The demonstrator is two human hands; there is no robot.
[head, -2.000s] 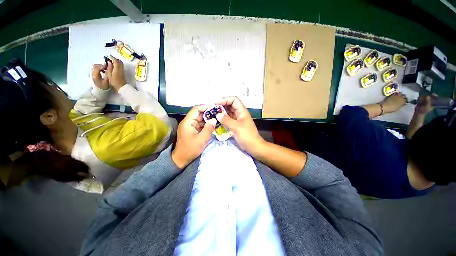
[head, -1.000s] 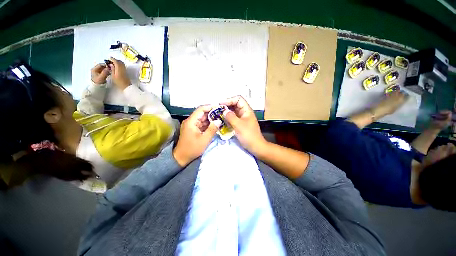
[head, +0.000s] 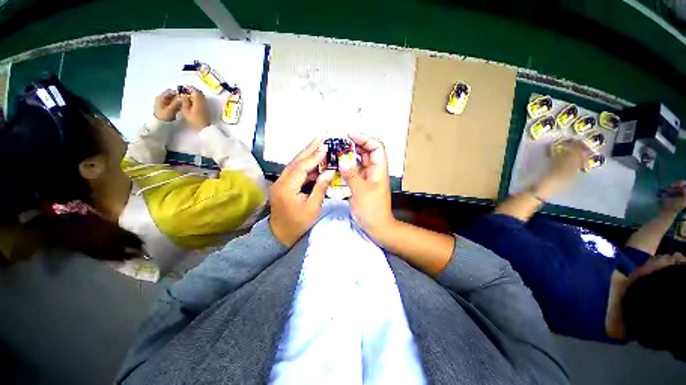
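A part-assembled unit (head: 340, 188), a white shell with yellow and dark insides, is held between my two hands above my lap. Its dark circuit board (head: 336, 153) shows at the far end, between my fingertips. My left hand (head: 299, 188) grips the unit's left side with thumb and fingers. My right hand (head: 368, 180) grips the right side, its thumb over the inside by the dark part. The fingers hide much of the shell. Whether the board sits in the shell or is lifted out of it, I cannot tell.
A white work mat (head: 338, 90) lies ahead, with a brown work board (head: 451, 143) to its right bearing one unit (head: 458, 98). A person at the left works over units on a mat (head: 154, 64). A person at the right reaches over several units beside a black box (head: 647, 129).
One of two units on the brown board is gone. The dark board in my hands stands out more at the shell's far end. The right neighbour's hand moved left over the units. The view shifted.
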